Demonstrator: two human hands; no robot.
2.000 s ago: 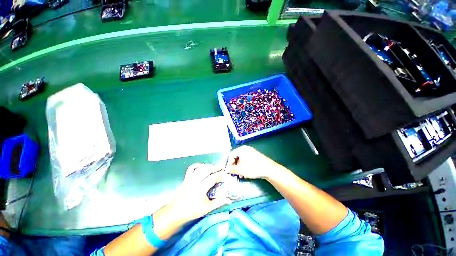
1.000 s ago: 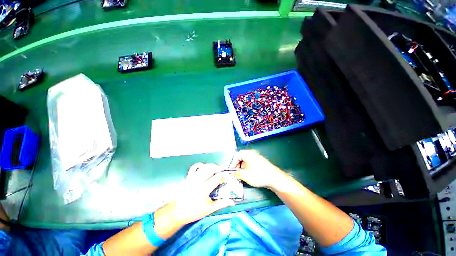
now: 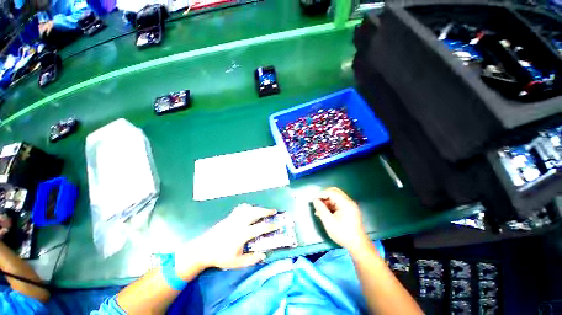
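A circuit board module (image 3: 280, 237), silver-white and dark, lies at the bench's front edge under the fingers of my left hand (image 3: 237, 237). My left hand grips it by its left part, which the fingers hide. My right hand (image 3: 339, 215) is apart from the module, to its right, with fingers curled and thumb near the index finger. Something small and dark shows at its fingertips, too small to identify. The blue parts bin (image 3: 374, 130), full of small red, black and white pieces, stands beyond my right hand.
A white sheet (image 3: 240, 174) lies left of the bin, and a plastic bag (image 3: 120, 178) further left. A slim metallic tool (image 3: 390, 171) lies beside black foam trays (image 3: 431, 98). Housed units (image 3: 267, 80) stand at the far side. A neighbour's arm (image 3: 21, 271) and blue bin (image 3: 55, 202) are at left.
My right hand has moved right, away from the module, which both hands held before. My left hand now lies flatter over the module. The view has shifted, showing more at left and lower right.
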